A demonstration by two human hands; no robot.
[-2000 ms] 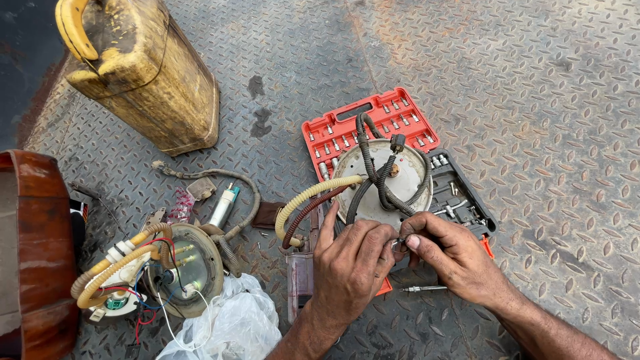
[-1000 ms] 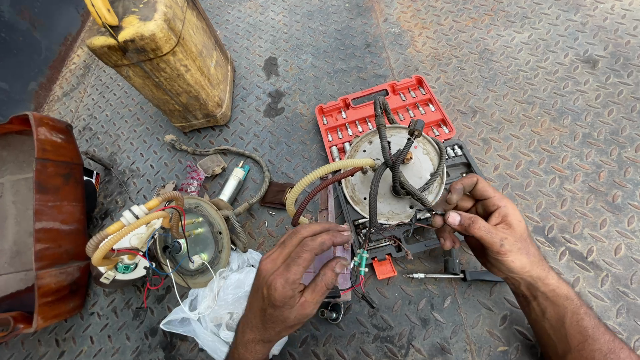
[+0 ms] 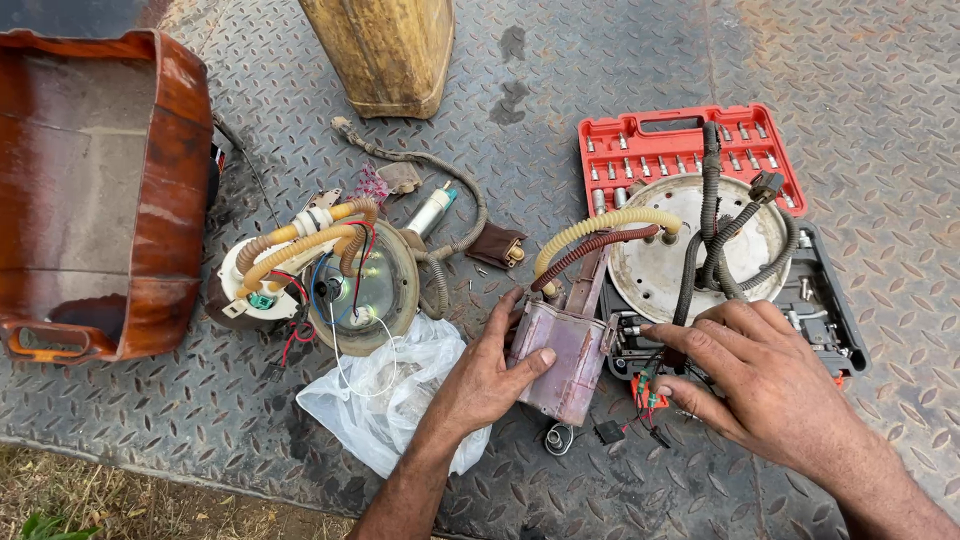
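My left hand (image 3: 495, 375) grips the left side of a purple-tinted metal housing (image 3: 564, 364) of a fuel pump assembly. A cream corrugated hose (image 3: 600, 219) and a dark red one (image 3: 592, 251) run from it to a round metal flange (image 3: 652, 255), which lies on an open socket set (image 3: 675, 146). My right hand (image 3: 720, 367) is spread at the lower edge of the flange, index finger and thumb apart beside the black corrugated wire sleeve (image 3: 686, 285) and thin wires with a green connector (image 3: 643, 386). Whether it touches the wires cannot be told.
To the left lie a second pump assembly (image 3: 409, 285), a white plastic bag (image 3: 405, 375), a cylindrical pump (image 3: 431, 210) and a brown pouch (image 3: 495, 244). A cut orange-brown container (image 3: 169, 187) and a yellow jerrycan (image 3: 390, 52) stand on the diamond-plate metal surface (image 3: 555, 165).
My left hand has gone from open above the housing to gripping its side. My right hand has moved from the sleeve's end at the flange's right to its lower edge, fingers now spread.
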